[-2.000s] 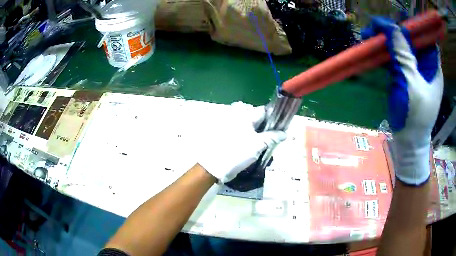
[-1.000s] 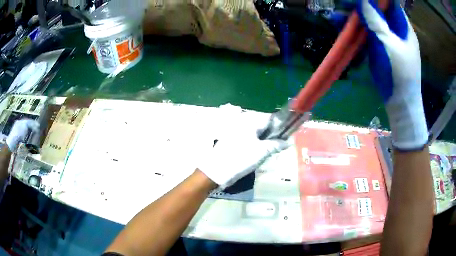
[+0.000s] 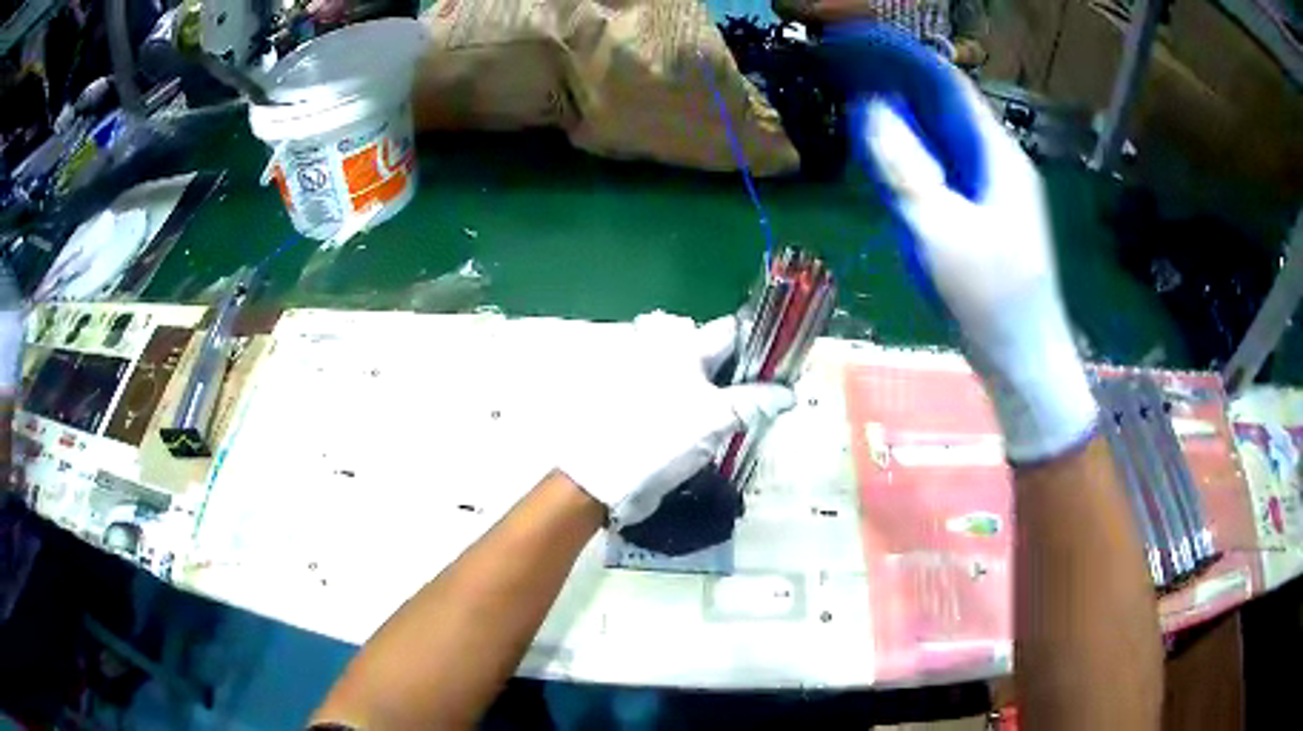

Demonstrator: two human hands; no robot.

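My left hand (image 3: 693, 436), in a whitish glove, is closed round a bundle of slim metal profiles (image 3: 783, 321) at bench centre. Red now shows among the profiles. The bundle leans slightly right, its lower end at a ragged black pad (image 3: 689, 514) on a small pale plate. My right hand (image 3: 972, 214), in a white glove with blue palm, is raised behind and right of the bundle. It is blurred, its fingers look spread, and nothing shows in it.
Silver and dark profiles (image 3: 1160, 479) lie on the pink sheet (image 3: 929, 500) at right. Another profile (image 3: 212, 371) lies at left. A white bucket (image 3: 343, 157), tan sack (image 3: 600, 86) and thin blue cord (image 3: 742, 157) are behind. A white glove edge shows far left.
The red rods are no longer in my right hand, which has moved left. Red now shows inside the bundle. A profile now lies on the left sheets, and the laid-out profiles at right now show.
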